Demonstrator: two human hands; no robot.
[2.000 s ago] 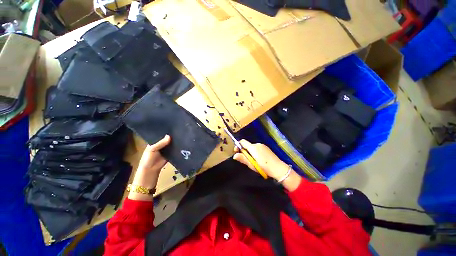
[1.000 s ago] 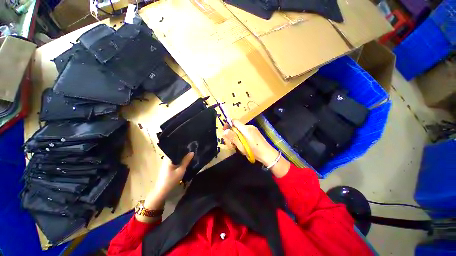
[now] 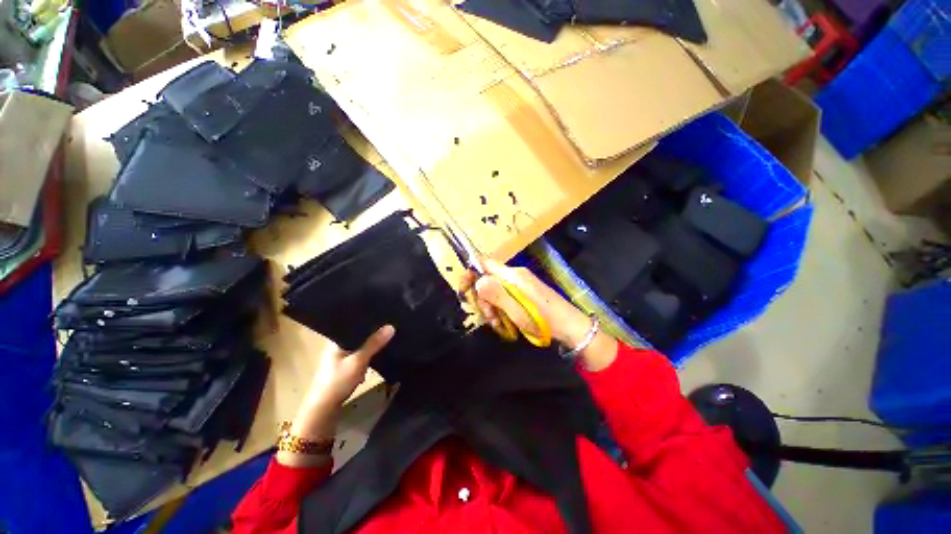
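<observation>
My left hand (image 3: pixel 349 370) grips a small stack of black pouches (image 3: pixel 370 282) by its lower edge, thumb on top, over the table edge in front of my lap. My right hand (image 3: pixel 532 302) holds scissors with yellow-orange handles (image 3: pixel 518 315). Their silver blades (image 3: pixel 459 246) point up and left, just beside the upper right corner of the stack. Whether the blades touch the stack cannot be told. A fanned pile of black pouches (image 3: pixel 156 344) lies on the left of the table.
Cardboard sheets (image 3: pixel 490 115) cover the far table, with tiny black scraps (image 3: pixel 490 219) on them. Black pieces (image 3: pixel 594 13) lie at the far edge. A large blue bin (image 3: pixel 777 271) holding black pouches stands to the right. A round black object (image 3: pixel 733 428) is beside my right sleeve.
The single logo-faced pouch seen first is replaced by a small stack in my left hand. Since then the stack has tilted and shifted slightly left. The scissors have turned slightly.
</observation>
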